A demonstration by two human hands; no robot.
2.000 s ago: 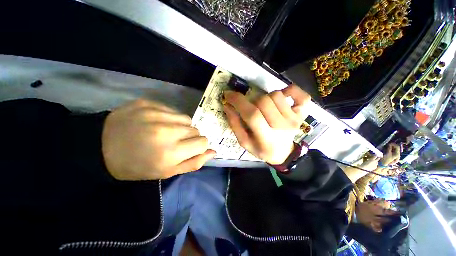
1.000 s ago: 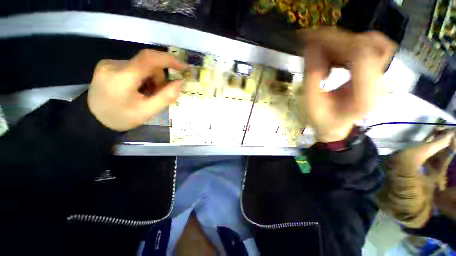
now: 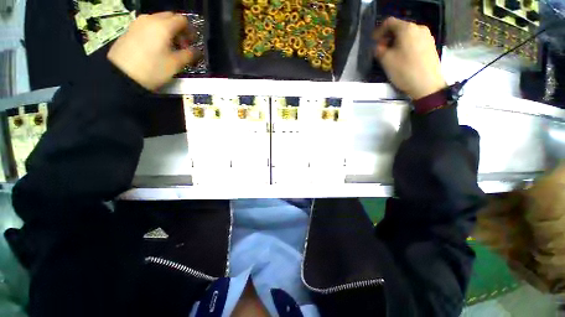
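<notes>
Pale circuit boards (image 3: 248, 145) lie joined side by side between the rails in front of me. Black blocks (image 3: 246, 99) and small yellow parts stand along their far edge. My left hand (image 3: 155, 51) is at the silver parts bin (image 3: 197, 46), fingers curled; its fingertips are blurred, so I cannot tell whether they hold anything. My right hand (image 3: 409, 57) is over the dark parts bin (image 3: 427, 12), thumb and fingers bent close together; what is between them cannot be made out. A dark red strap is on my right wrist.
The coil bin (image 3: 288, 67) full of orange-yellow rings stands beyond the boards. Metal rails (image 3: 365, 90) run along both board edges. More boards lie at the far left (image 3: 28, 133), upper left and upper right. Another person's tan sleeve (image 3: 533, 229) is at the right.
Both hands have left the boards and reached out to the bins, the left to the silver parts, the right to the dark bin. The view has turned level and the boards show uncovered.
</notes>
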